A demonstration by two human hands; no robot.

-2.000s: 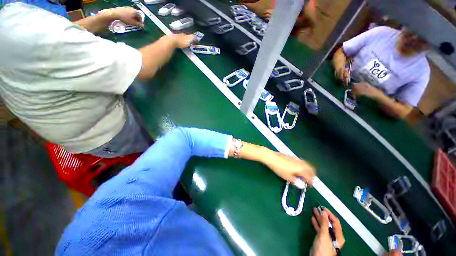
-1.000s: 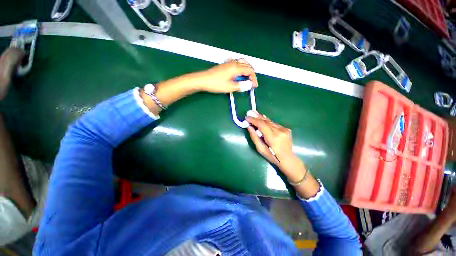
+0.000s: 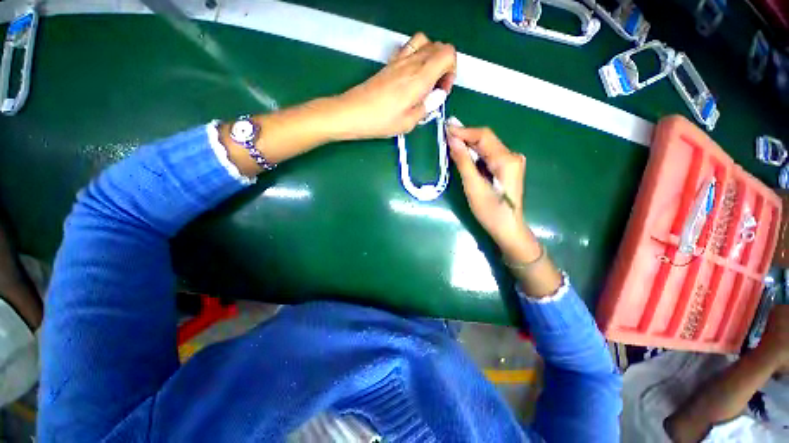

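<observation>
A white oval housing frame lies on or just above the green work surface, its open loop pointing toward me. My left hand grips its far end, with a white finger cot at the fingertip; the hand covers that end. My right hand is at the frame's right side near the far end. It holds a thin pen-like tool, pale with a dark end, slanting down to the right. The tool's tip is hidden by the fingers.
A salmon-red parts tray stands at the right, with small parts and a pale-and-blue piece in it. A white rail edges the surface. More frames lie beyond it. Another frame is far left. A person's arm shows lower right.
The view has swung down and right since the first frame. My right hand, apart from the frame at first, was at its near end a second ago and is now farther up its right side.
</observation>
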